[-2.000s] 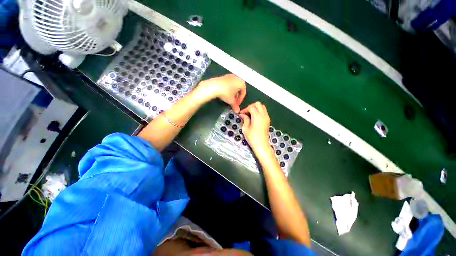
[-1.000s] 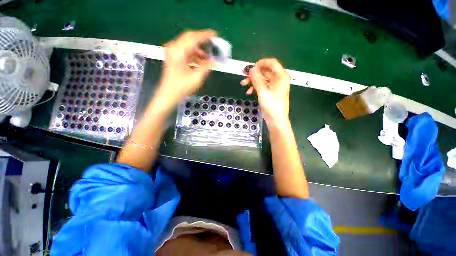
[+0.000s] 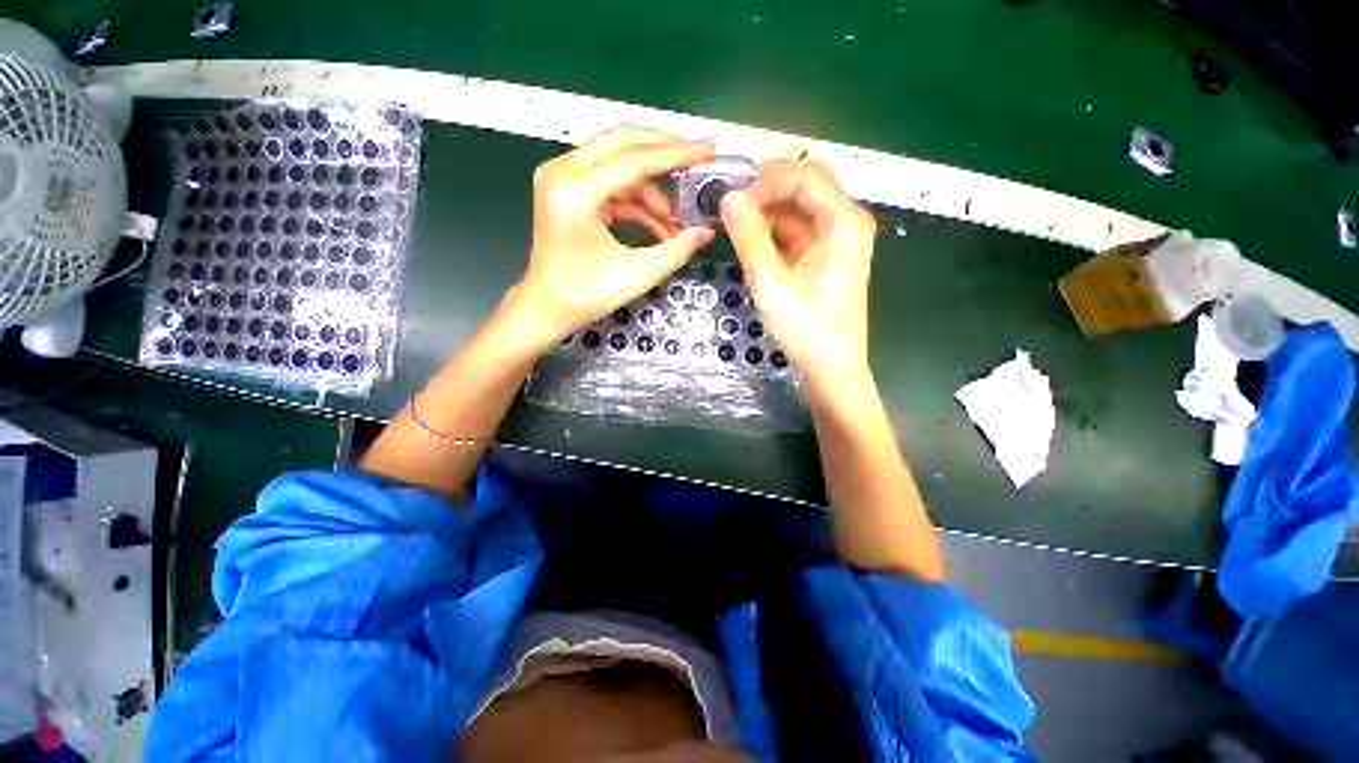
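Observation:
My left hand (image 3: 604, 224) holds a small silver-grey housing (image 3: 695, 182) by its edges, above the far part of the small tray. My right hand (image 3: 805, 246) meets it from the right, with fingertips on its dark round centre. Whether a separate lens is between my right fingertips cannot be told. The small clear blister tray (image 3: 671, 391) lies below my hands, with dark discs in its far rows; my hands and forearms hide part of it.
A large blister tray (image 3: 283, 246) full of dark discs lies left, beside a white fan (image 3: 52, 179). A crumpled white wipe (image 3: 1014, 418), a brown box (image 3: 1115, 289) and a clear round cup (image 3: 1249, 325) are right, near a person's blue sleeve (image 3: 1289, 462). Housings lie on the green belt (image 3: 954, 90).
My left hand has brought the housing from over the white strip toward me and to the right. My right hand has closed in, and both now meet at the housing.

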